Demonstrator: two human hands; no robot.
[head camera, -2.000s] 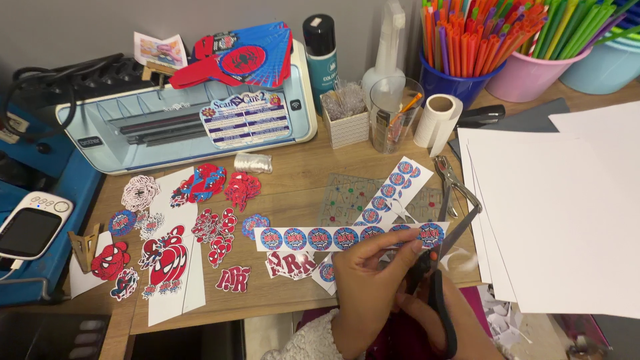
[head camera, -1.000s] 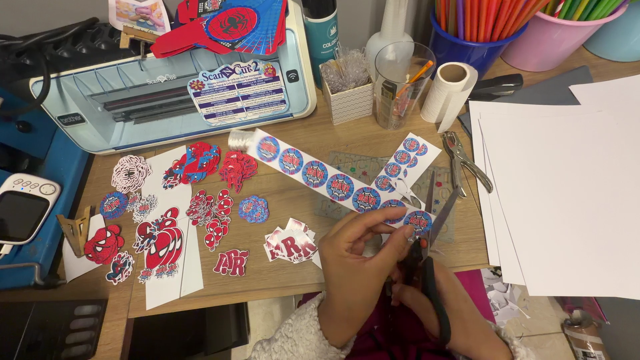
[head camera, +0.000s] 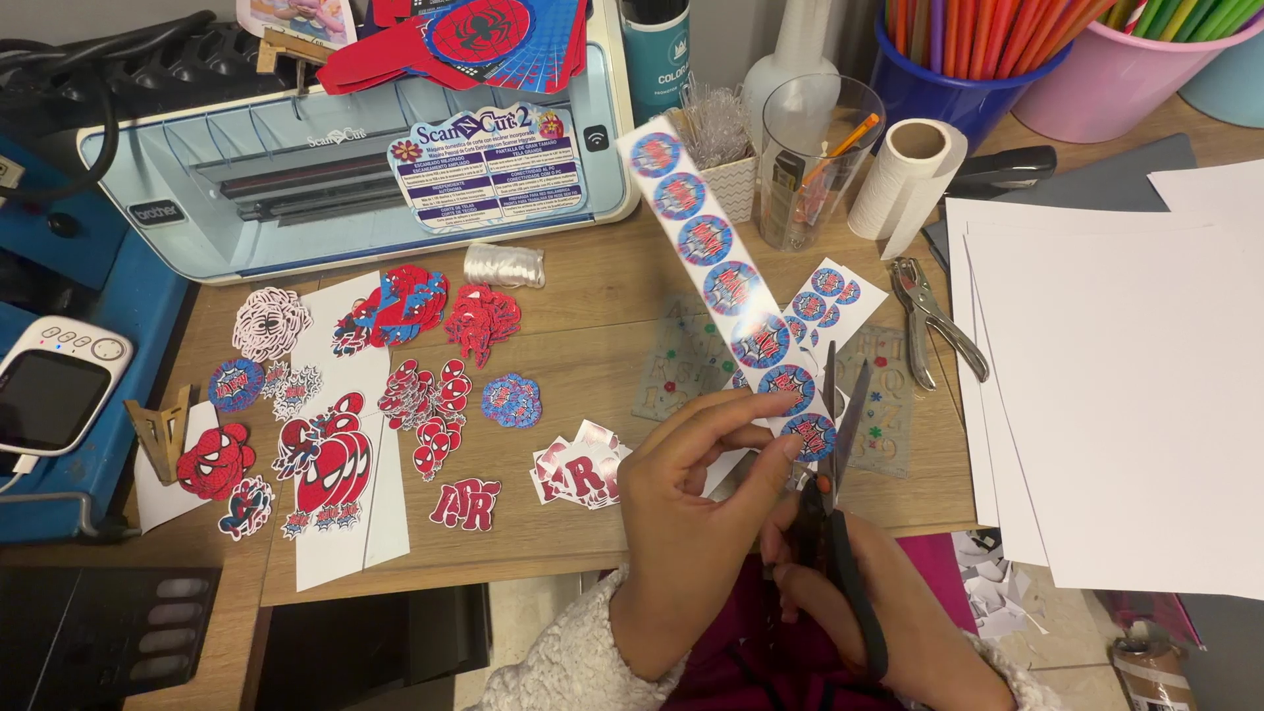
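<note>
Between its thumb and fingers, my left hand (head camera: 696, 504) pinches the lower end of a paper strip (head camera: 718, 259) printed with round blue and red comic badges. The strip slants up and to the left over the table. My right hand (head camera: 854, 592) holds black-handled scissors (head camera: 851, 578), whose blades stand apart just right of the lowest badge. Behind the blades lies another sheet piece with printed circles (head camera: 837, 296), over a clear letter stencil (head camera: 884, 395). Cut-out spider-hero stickers (head camera: 336, 469), a pile of blue round cutouts (head camera: 512, 400) and letter cutouts (head camera: 583, 474) lie to the left.
A cutting machine (head camera: 355, 178) stands at the back left. Right of it are a clear cup (head camera: 815, 168), a white paper roll (head camera: 904, 183) and a blue pencil pot (head camera: 963, 79). A metal hole punch (head camera: 933, 321) lies beside white paper sheets (head camera: 1116, 395).
The strip has swung from nearly level to steeply slanted, its far end now near the small box and cup. The view has moved closer to the table.
</note>
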